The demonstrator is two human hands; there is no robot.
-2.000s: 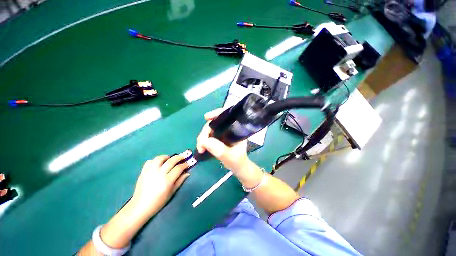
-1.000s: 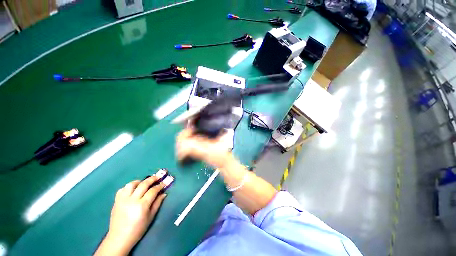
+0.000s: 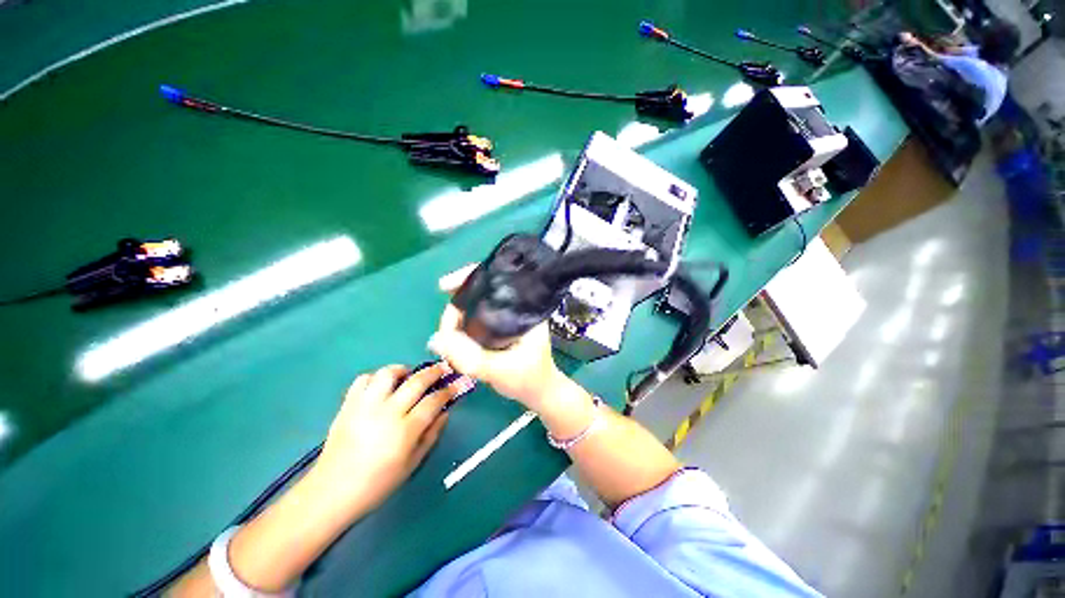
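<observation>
My left hand [image 3: 391, 426] lies palm down on the green bench edge, its fingers on a connector housing [image 3: 453, 380] whose end shows at the fingertips. A black cord [image 3: 263, 496] runs from under my left hand and forearm toward the lower left. My right hand [image 3: 500, 362] grips the black electric screwdriver [image 3: 510, 286] upright just above the housing; its tip is hidden behind the hand. The thick black screwdriver cable [image 3: 607, 263] loops off to the right. The white-grey screw feeder [image 3: 631, 210] stands just behind the tool.
Several cable assemblies [image 3: 450, 150] lie spaced along the glossy green belt. A thin white strip [image 3: 491, 450] lies below the feeder. A second feeder [image 3: 765, 158] stands farther along the bench. A white board [image 3: 818, 304] is at the right. A person [image 3: 975, 76] is at the far end.
One second ago the screwdriver was at the feeder's front, apart from the housing; now it is over the housing at my left fingertips. The camera view has shifted.
</observation>
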